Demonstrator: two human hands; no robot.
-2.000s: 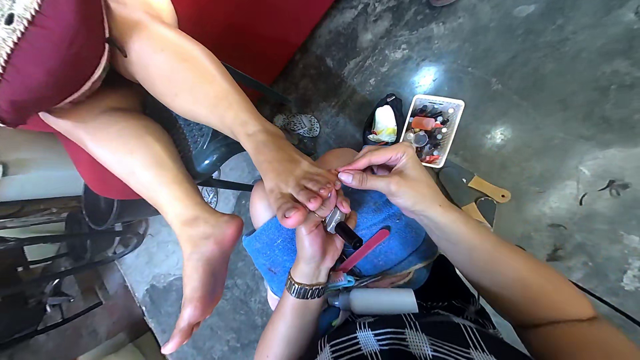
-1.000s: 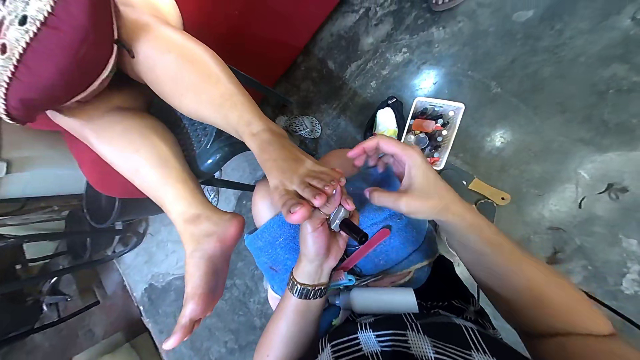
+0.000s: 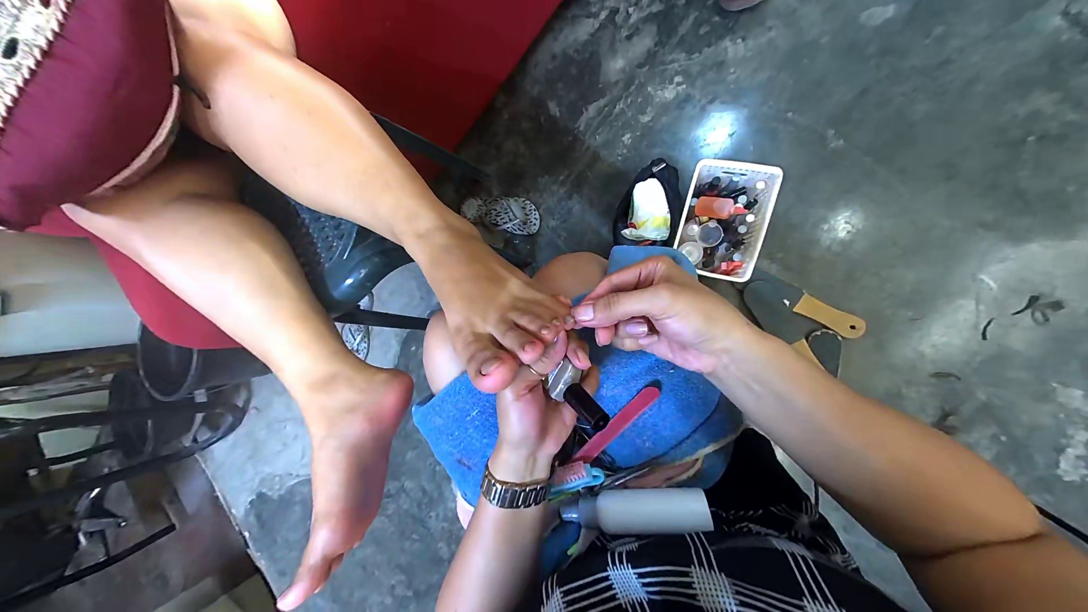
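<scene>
My left hand [image 3: 535,408], with a metal watch on its wrist, holds a nail polish bottle [image 3: 563,380] with a black cap against the toes of a seated person's foot [image 3: 489,297]. At that foot's smallest toes, my right hand [image 3: 659,314] has thumb and index finger pinched together; whether something small is between them cannot be told. A blue towel [image 3: 663,425] covers my lap. On it lie a pink nail file [image 3: 619,423] and a small brush [image 3: 576,478], with a grey bottle [image 3: 653,511] nearer my body.
A white plastic basket [image 3: 772,217] of polish bottles stands on the floor beside a black pouch [image 3: 625,212]. Foot files [image 3: 829,316] lie right of my lap. The person's other foot [image 3: 348,459] hangs at the left, by a dark chair [image 3: 361,268]. Patterned slippers [image 3: 512,215] lie behind.
My right hand was at the small toes, drew back with its fingers spread, and is now at the toes again with fingertips together. My left hand has kept its hold on the bottle.
</scene>
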